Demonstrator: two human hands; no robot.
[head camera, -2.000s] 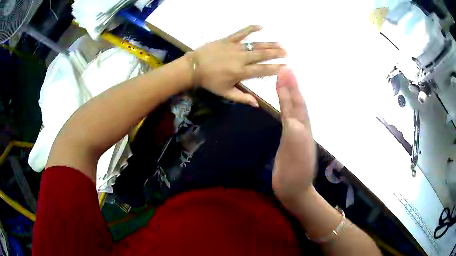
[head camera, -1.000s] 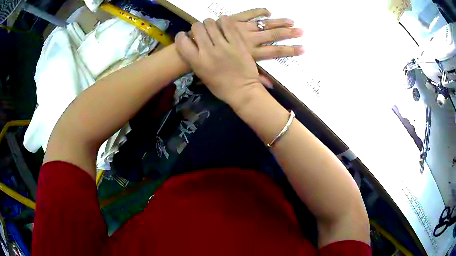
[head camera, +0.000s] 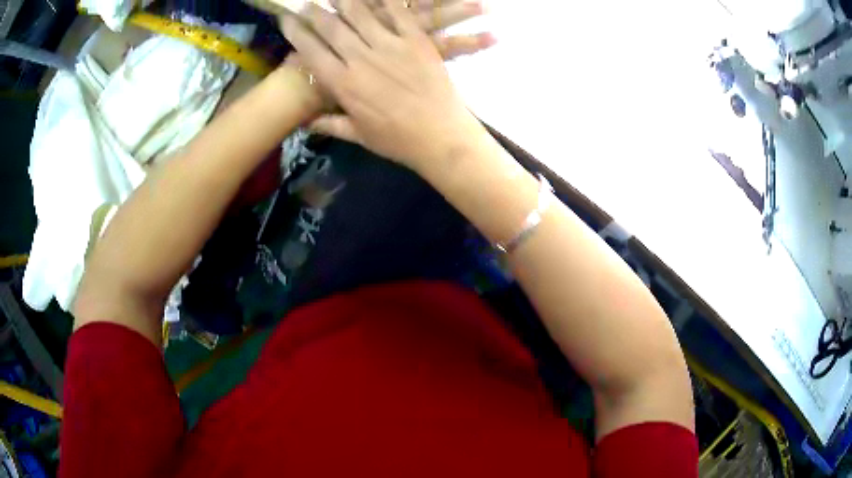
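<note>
My right hand (head camera: 388, 89) lies across the back of my left hand, palm down, at the near edge of the white sewing-machine table (head camera: 598, 121). It is slightly blurred, and its fingers are a little apart. My left hand (head camera: 467, 43) is mostly hidden under it; some fingertips show to the right and are spread. No cloth or tool shows in either hand. The white sewing machine head (head camera: 803, 28) is at the upper right, with metal parts below it.
Slim metal snips (head camera: 768, 177) lie on the table, and black-looped scissors (head camera: 826, 349) lie at its right end. White cloth (head camera: 70, 177) hangs at the left beside a yellow trolley rail (head camera: 201, 37). My dark lap is below the table edge.
My right hand has swung from upright above the table edge onto my left hand. Both hands now show higher and further left in the view, which has also shifted.
</note>
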